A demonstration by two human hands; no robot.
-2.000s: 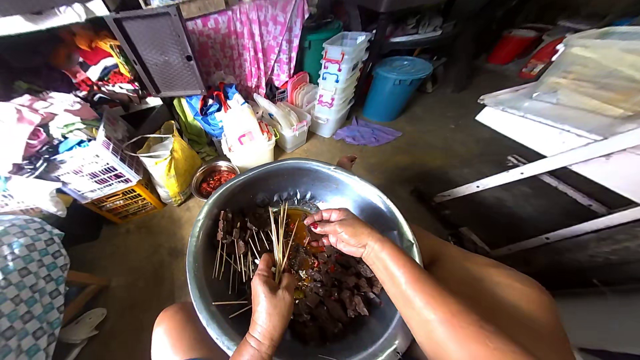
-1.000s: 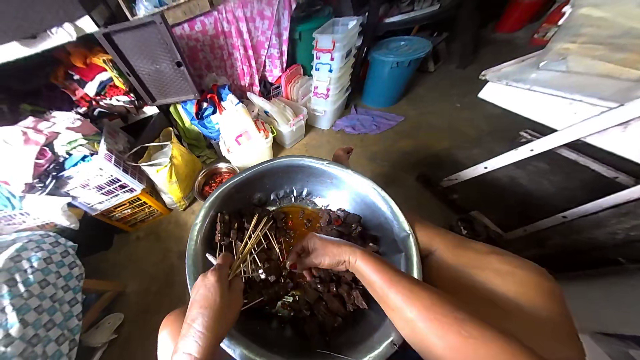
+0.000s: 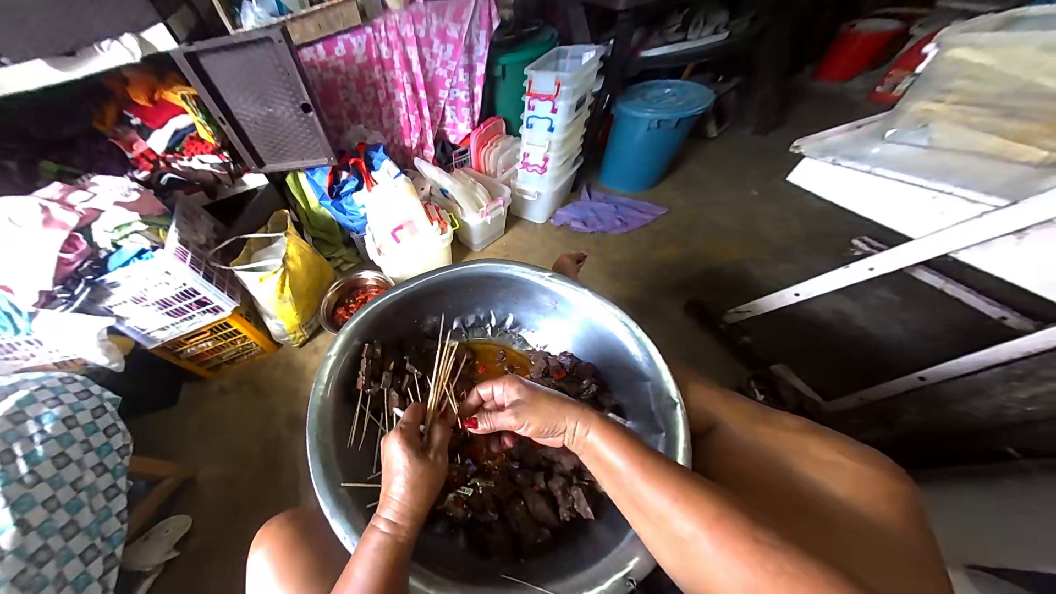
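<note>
A large metal basin [image 3: 652, 355] sits between the knees, with dark meat pieces [image 3: 528, 495] in reddish-brown liquid [image 3: 495, 360]. My left hand [image 3: 415, 462] is closed around a bundle of bamboo skewers [image 3: 442, 375] that fan upward. Close against the bundle, my right hand [image 3: 524, 410] has its thumb and fingers pinched near the skewers; whether a small piece is between them cannot be told. Along the basin's left side lie skewered meat pieces [image 3: 369, 371], their bare sticks pointing down toward the near side.
Beyond the basin's left rim stands a metal bowl of red pieces [image 3: 356, 304], beside a yellow bag [image 3: 285, 280]. Farther back are stacked clear plastic boxes [image 3: 549, 136], a blue lidded bucket [image 3: 652, 132] and a purple cloth [image 3: 606, 211]. A white metal frame [image 3: 891, 260] is at right.
Since one second ago, my left hand has moved right and the skewers in it point more upright. My right hand has risen from over the meat to beside the bundle.
</note>
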